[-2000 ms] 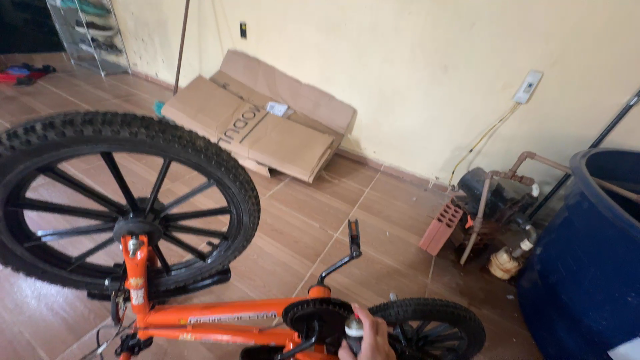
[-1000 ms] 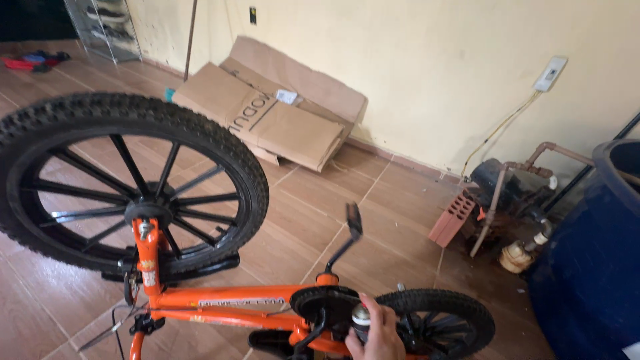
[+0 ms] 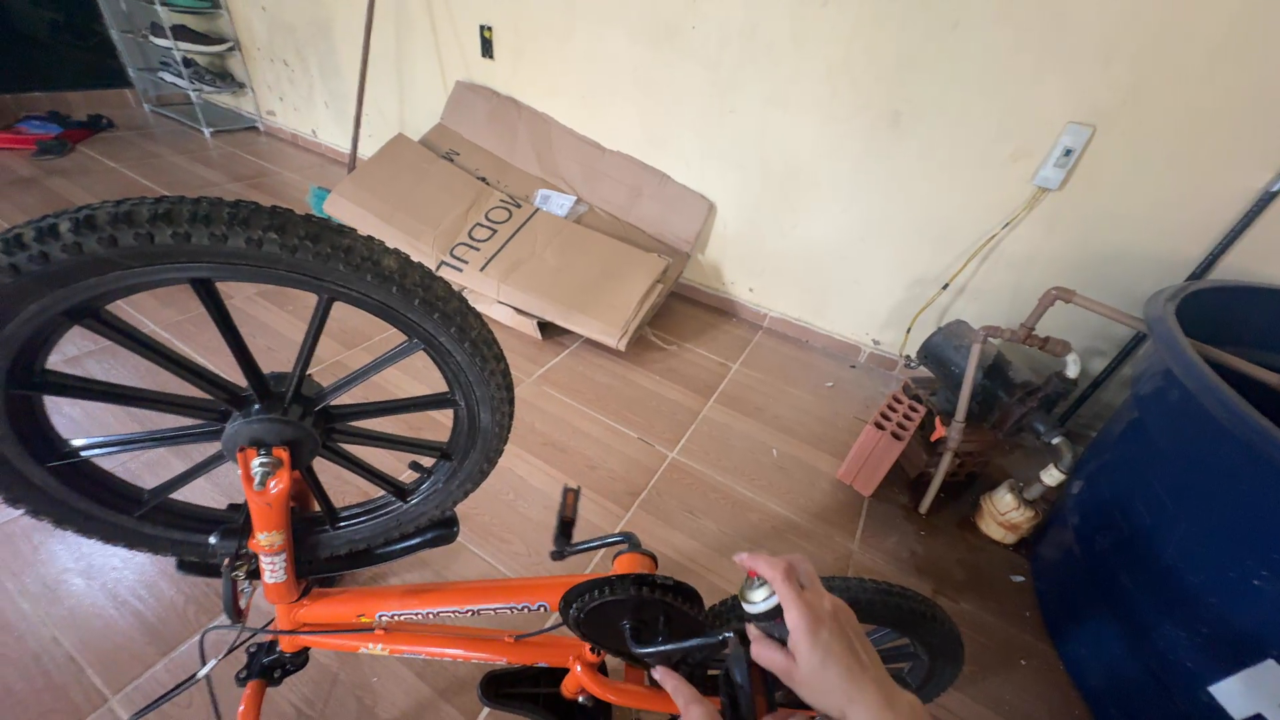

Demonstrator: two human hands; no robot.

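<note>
An orange bicycle frame [image 3: 440, 605] stands upside down, its large front wheel [image 3: 270, 420] at the left and its rear wheel [image 3: 900, 640] at the lower right. My right hand [image 3: 820, 640] is shut on a spray can [image 3: 760, 595], with the forefinger at its red top, just right of the chainring [image 3: 630, 615]. Low in the view, my left hand [image 3: 685, 695] shows only by a finger or so near the crank arm and a pedal; whether it grips anything is hidden. The other crank and pedal [image 3: 568, 515] point up and away.
Flattened cardboard boxes [image 3: 560, 270] lean against the wall. A hollow brick [image 3: 882, 440] and a water pump [image 3: 950, 360] with pipes stand by a big blue tank [image 3: 1160, 500] at the right. A shoe rack [image 3: 205, 110] stands at the back left.
A finger of my left hand has come into view by the crank. The crank's raised pedal has shifted its angle. My right hand still holds the can near the chainring.
</note>
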